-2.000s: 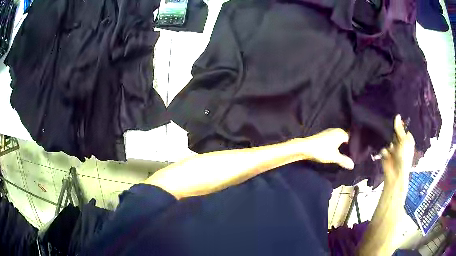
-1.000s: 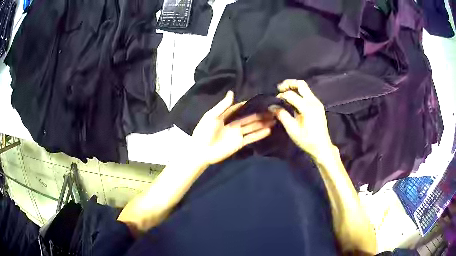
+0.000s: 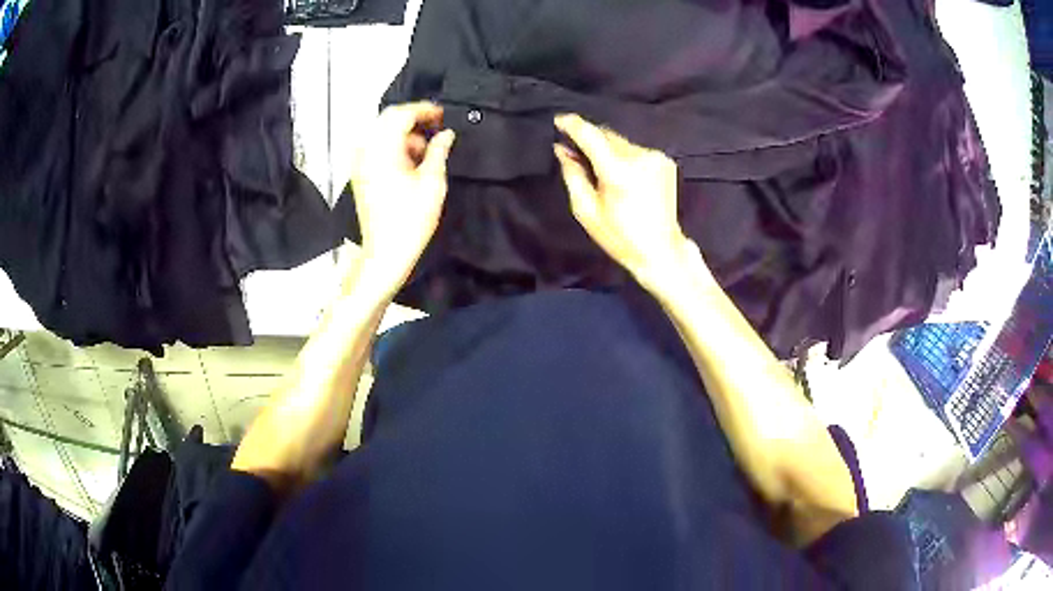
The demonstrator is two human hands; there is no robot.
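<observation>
A dark shirt (image 3: 716, 69), purplish at the right, lies spread on the table in front of me. Its sleeve (image 3: 762, 121) runs across it, and the flat sleeve cuff (image 3: 502, 144) lies between my hands with one small shiny button. My left hand (image 3: 398, 191) pinches the cuff's left end between thumb and fingers. My right hand (image 3: 629, 196) pinches the cloth at the cuff's right part, with thumb and forefinger close together. No tool can be made out in either hand.
A second dark shirt (image 3: 139, 150) lies at the left on the white table (image 3: 318, 104). A partly cut-off phone (image 3: 323, 9) is at the far edge. A blue mesh basket (image 3: 981, 393) stands at the lower right. Dark garments (image 3: 40, 525) are below left.
My hands have moved from working close together on bunched cloth to well apart, with the cuff flattened between them. The view has shifted, so the phone is now mostly cut off.
</observation>
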